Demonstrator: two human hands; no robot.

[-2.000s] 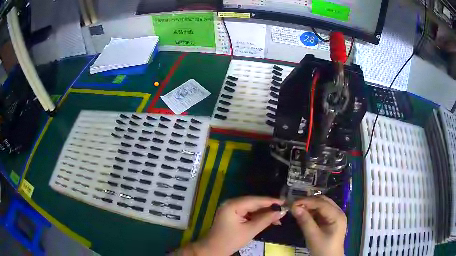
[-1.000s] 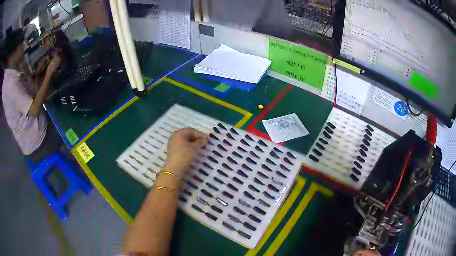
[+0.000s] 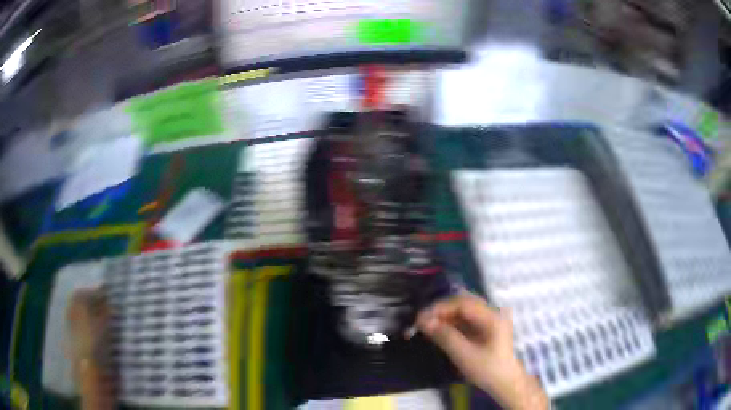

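The view is strongly blurred. My left hand (image 3: 90, 340) is over the left part of the left white slotted tray (image 3: 60, 320), beside its rows of dark parts; its fingertips are too blurred to tell if they hold anything. My right hand (image 3: 473, 340) is just right of the press fixture's metal nest (image 3: 373, 316), its fingertips pinched on a small part (image 3: 411, 330) with a pale, shiny look. The black press (image 3: 369, 176) stands in the middle, its red lever handle (image 3: 373, 86) at the top.
The right white tray (image 3: 537, 240) holds rows of parts, with a tray stack (image 3: 681, 216) beyond it. The rear tray (image 3: 276, 192) is partly behind the press. A paper slip (image 3: 190, 215) lies left of it. A monitor (image 3: 321, 28) is behind.
The view has swung right from the left tray, bringing the press to the middle and the right tray into view. My right hand now shows clearly beside the press. My left hand stays over the left tray.
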